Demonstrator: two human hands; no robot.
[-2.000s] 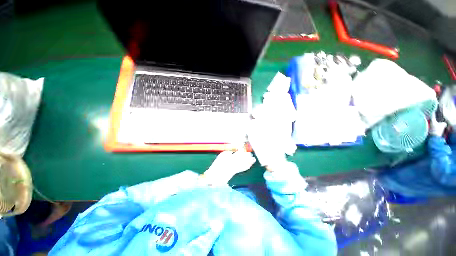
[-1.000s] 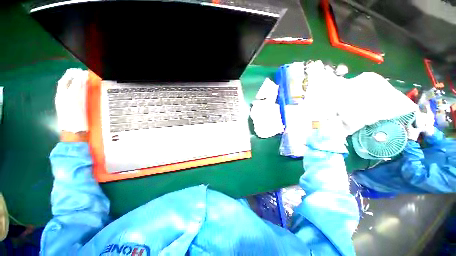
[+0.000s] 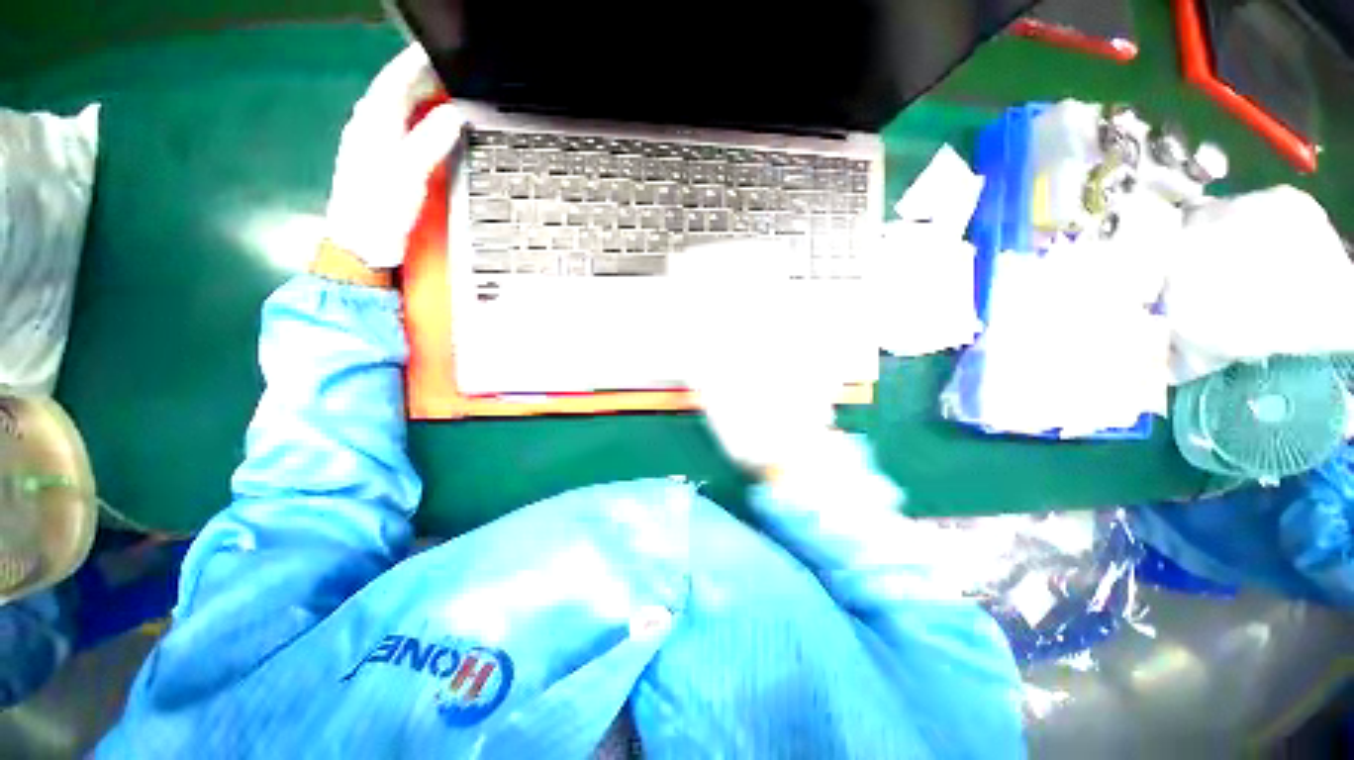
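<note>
An open laptop [image 3: 594,334] with a silver deck and black keys lies on an orange-red tray [image 3: 431,356]. Its dark screen [image 3: 668,60] is cut off by the top edge. My left hand [image 3: 389,171], in a white glove, is at the laptop's left rear corner, with its fingers at the edge. My right hand [image 3: 765,356], gloved in white, is over the right part of the palm rest, reaching to the lower keys. It is blurred and overexposed; whether it holds a cloth cannot be told.
White cloths [image 3: 928,290] lie right of the laptop. A blue tray [image 3: 1010,164] holds white items and small bottles. Beyond are a white bag [image 3: 1262,275] and a teal fan [image 3: 1270,416]. At left are a large plastic bag [image 3: 37,253] and a cream fan [image 3: 42,498].
My right hand has moved from the blue tray onto the laptop's deck. My left hand has moved up along the laptop's left side to its rear corner. The camera view has shifted.
</note>
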